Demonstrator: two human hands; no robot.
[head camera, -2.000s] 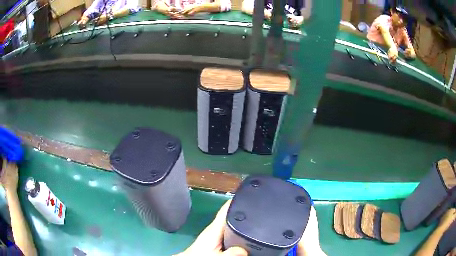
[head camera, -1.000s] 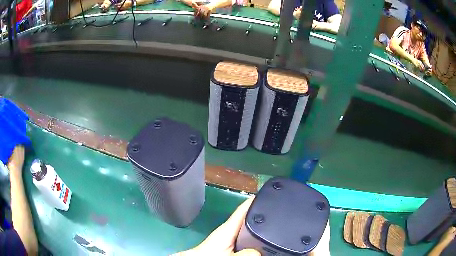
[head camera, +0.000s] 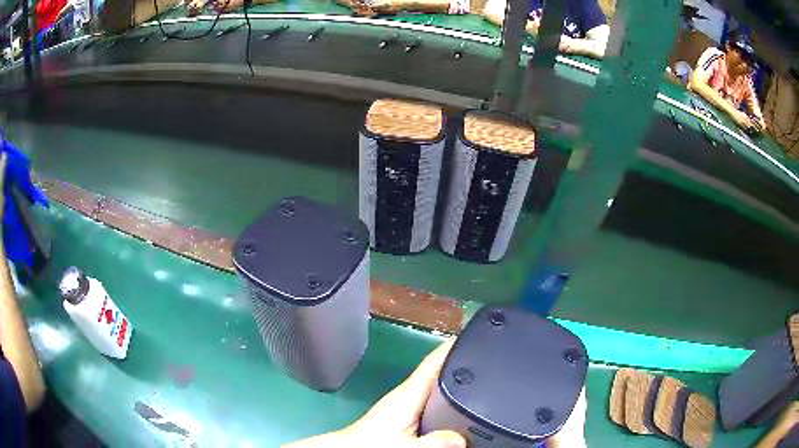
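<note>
A dark grey speaker stands upside down at the bottom centre-right, its black base with four round dots facing up. My left hand holds its left side, the thumb on the near face. My right hand is at its right side, mostly hidden behind the speaker, with only a sliver showing. A second upside-down speaker stands on the green bench to the left, not touched by my hands.
Two upright speakers with wood-grain tops stand beyond the brown edge strip, beside a green post. A white bottle and another person's arm are at left. Wood-grain panels and another speaker are at right. People sit across.
The view has shifted, so the held speaker and the second one appear further right. The blue cloth and the person's arm at left have moved towards the frame edge. My left hand still grips the speaker.
</note>
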